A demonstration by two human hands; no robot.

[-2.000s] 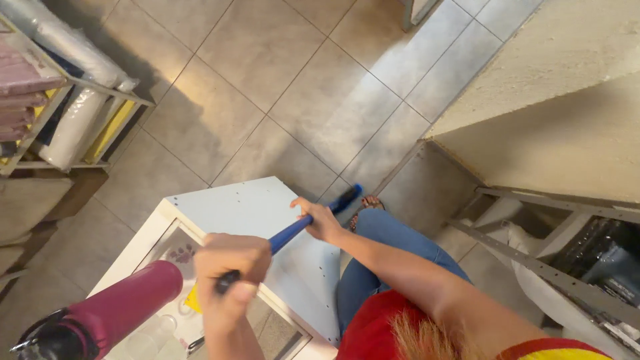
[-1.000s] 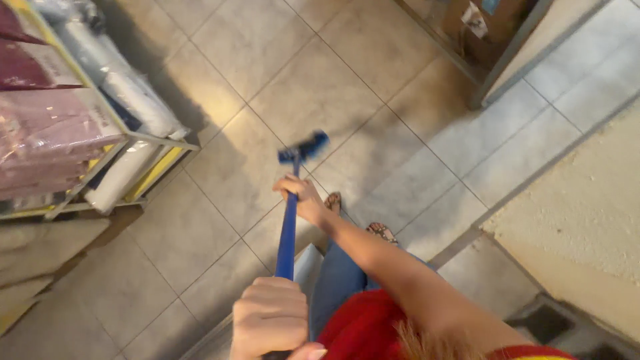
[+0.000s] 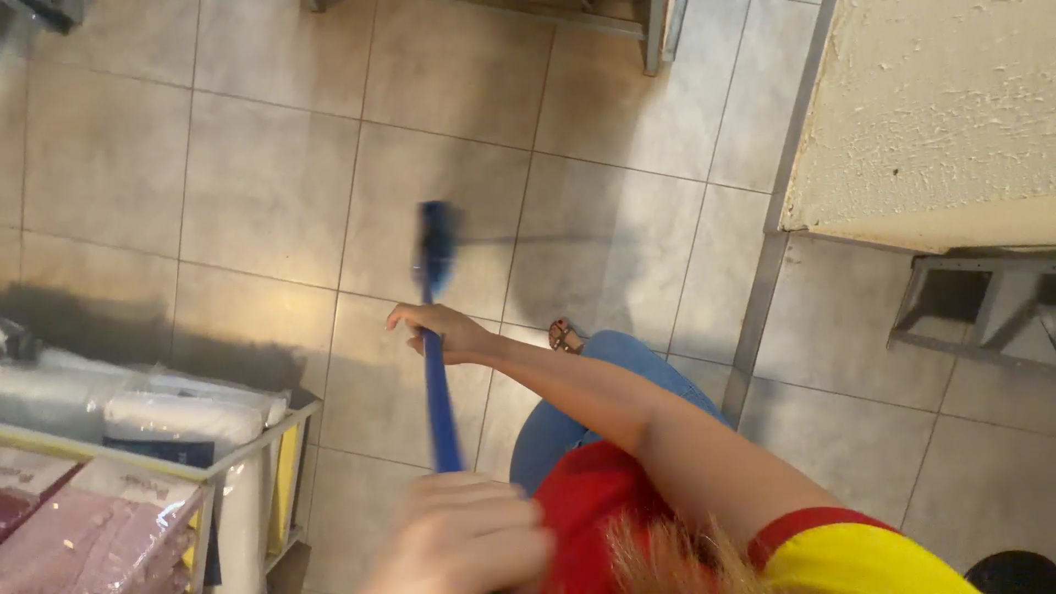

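Observation:
A blue push broom or brush with a long blue handle reaches away from me over the floor, its blurred blue head near the middle of the view. My right hand is around the lower handle, close to the head, with its fingertips partly loose. Blurred at the bottom, my left hand grips the upper end of the handle. The handle's end is hidden by that hand.
Grey floor tiles lie around the broom. A metal-framed rack with plastic-wrapped goods stands at lower left. At upper right is a rough cream wall block; a metal frame lies below it. Metal legs stand at the top. My sandalled foot is right of the broom.
The view has shifted strongly. Both hands stay on the broom, whose head has swung away from beside my feet. The white cabinet and purple bottle seen two seconds ago are out of view.

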